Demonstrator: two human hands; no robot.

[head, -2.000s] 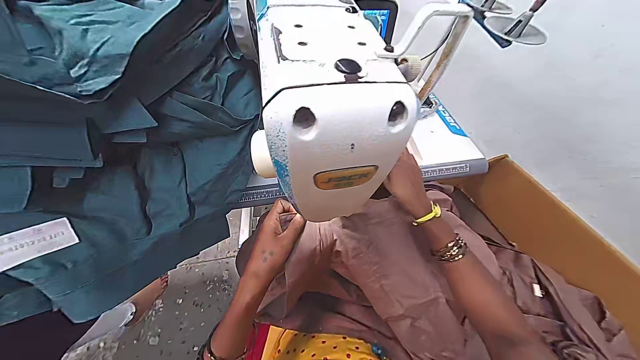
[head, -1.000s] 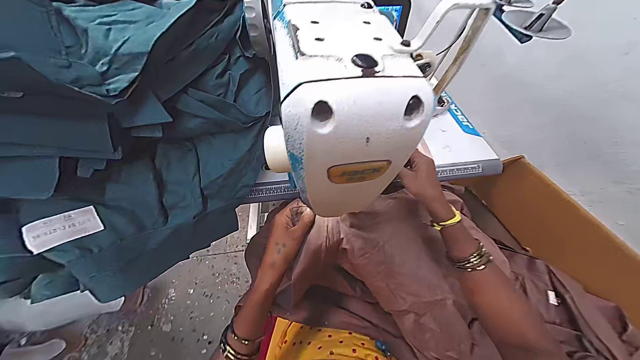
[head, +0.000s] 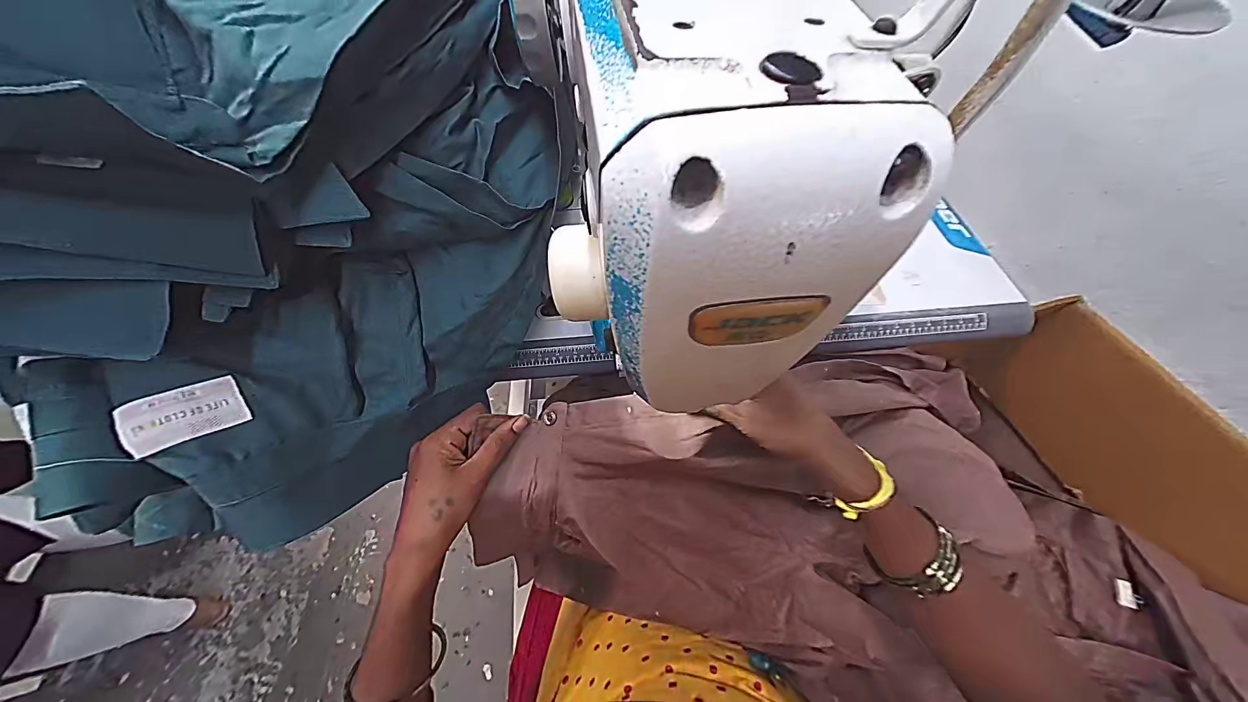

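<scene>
A white industrial sewing machine head (head: 770, 224) fills the upper middle of the head view and hides its needle area. Brown cloth, a garment with a small button (head: 551, 417) near its left edge, spreads below the machine and over the lap. My left hand (head: 453, 468) pinches the garment's upper left corner between thumb and fingers, left of the machine head. My right hand (head: 780, 429) lies on the brown garment (head: 682, 526) just under the head's lower right side, its fingertips partly hidden by the machine.
Teal garments (head: 322, 322) are heaped left of the machine, one with a white printed label (head: 182, 416). A cardboard box wall (head: 1150, 429) stands at the right, with more brown cloth against it. The machine bed (head: 936, 292) has a ruler edge. Another person's foot shows lower left.
The garment's left edge, with its button, now shows left of the machine head, held out by my left hand. My left hand has moved left, away from the head. The view has shifted somewhat.
</scene>
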